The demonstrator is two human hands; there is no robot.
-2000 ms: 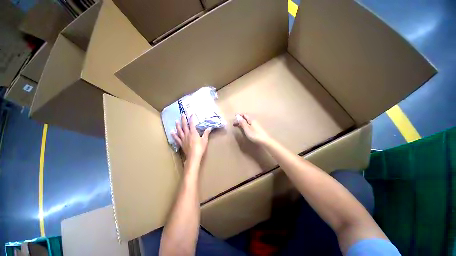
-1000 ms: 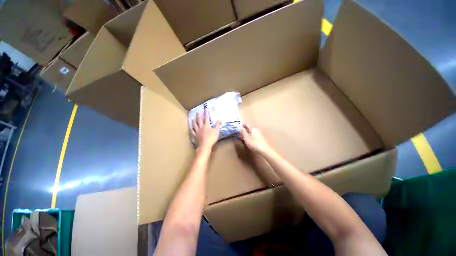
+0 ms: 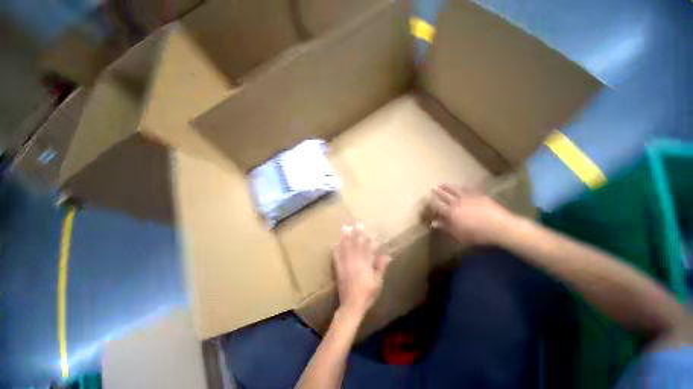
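Note:
The open brown shipping carton point(image 3: 237, 251) stands in front of my knees with its flaps spread. A grey-white polybagged item point(image 3: 295, 181) lies flat on its floor in the far left corner. My left hand point(image 3: 359, 266) is at the carton's near side, fingers apart, not touching the bag. My right hand point(image 3: 467, 216) is over the near edge farther right, fingers partly curled; blur hides whether it grips the edge. The picture is blurred.
A green crate point(image 3: 608, 243) stands at my right. Other brown cartons point(image 3: 114, 171) stand behind and left. A cardboard sheet point(image 3: 152, 353) is at the lower left. Yellow lines point(image 3: 65, 289) mark the floor. A red patch point(image 3: 400, 348) shows between my legs.
Both hands have left the bagged item and moved back to the carton's near side, the right hand farther right. The bag stays in its corner. The view has shifted, showing more of the right crate.

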